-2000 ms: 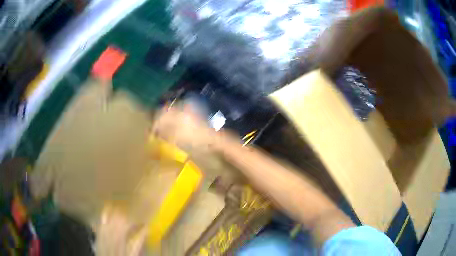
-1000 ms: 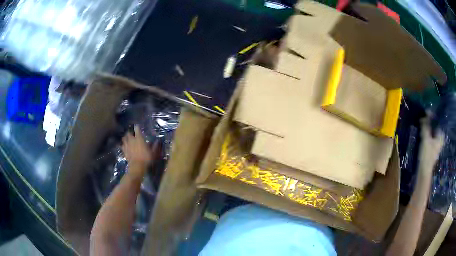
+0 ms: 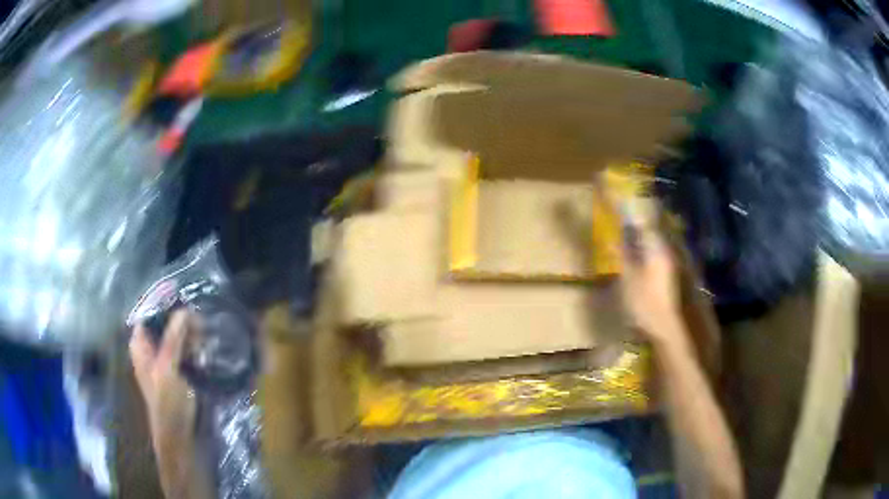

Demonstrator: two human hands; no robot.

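Note:
A tuck-top gift box (image 3: 531, 229) lies open, its brown lid raised at the back and yellow rims at its sides. It rests on flat brown box blanks (image 3: 390, 263) over the work carton. My left hand (image 3: 168, 365) grips a bagged cable (image 3: 216, 341), a dark coil in a shiny clear bag, above the accessory carton at left. My right hand (image 3: 648, 283) is at the gift box's right yellow rim. Its fingers are blurred, and I cannot tell whether they hold something.
Yellow scraps (image 3: 507, 395) lie in the work carton's front. A black mat (image 3: 253, 210) is at left. Dark bagged items (image 3: 746, 205) are at right. Silvery plastic stands at both sides. Red cards (image 3: 575, 17) and a yellow-rimmed box (image 3: 258, 58) are on the green belt.
The view has swung since one second ago. My left hand has come up from the accessory carton with the bagged cable. My right hand has moved from the dark items at right to the gift box.

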